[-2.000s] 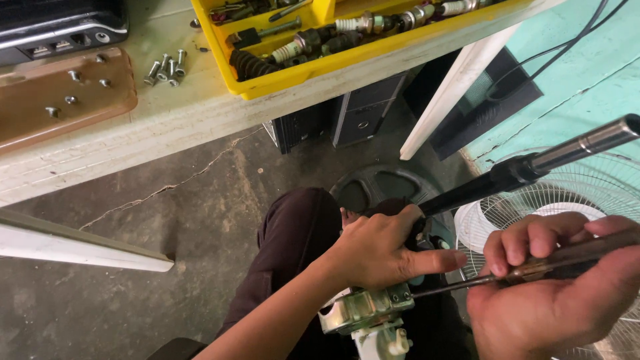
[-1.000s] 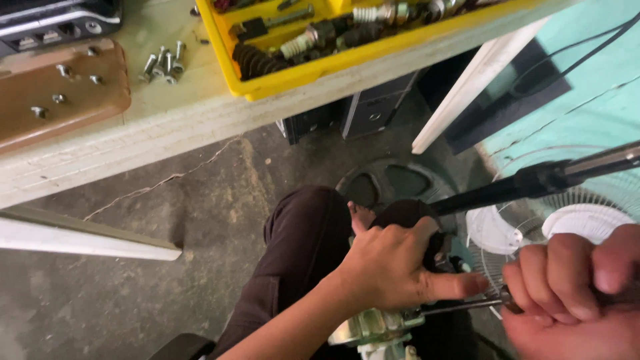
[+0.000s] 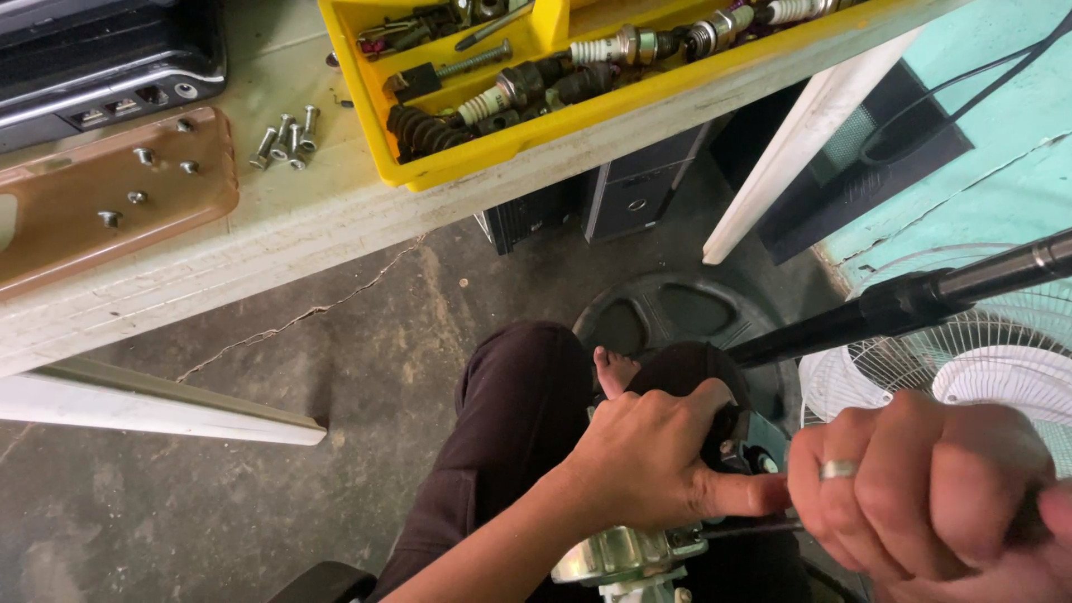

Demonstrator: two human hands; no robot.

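My left hand (image 3: 653,461) grips a metal mechanical part (image 3: 624,557) resting over my lap, its thumb stretched out to the right. Closed around a tool's handle, my right hand (image 3: 930,494) wears a ring and hides most of that handle. The tool's thin metal shaft (image 3: 749,529) runs left from the right fist to the part, just below the left thumb. Its tip is hidden. The part has a rounded, shiny metal body, with a darker section partly covered by the left hand.
On the white table (image 3: 276,243) are a yellow tray (image 3: 494,163) of spark plugs and bolts, several loose screws (image 3: 285,142), a brown case (image 3: 50,209) holding screws, and a black device (image 3: 126,75). A pedestal fan (image 3: 988,352) stands right; computer towers (image 3: 636,193) sit below.
The right fist has turned about the tool's handle, its knuckles now facing up toward the camera. The left hand stays on the metal part.
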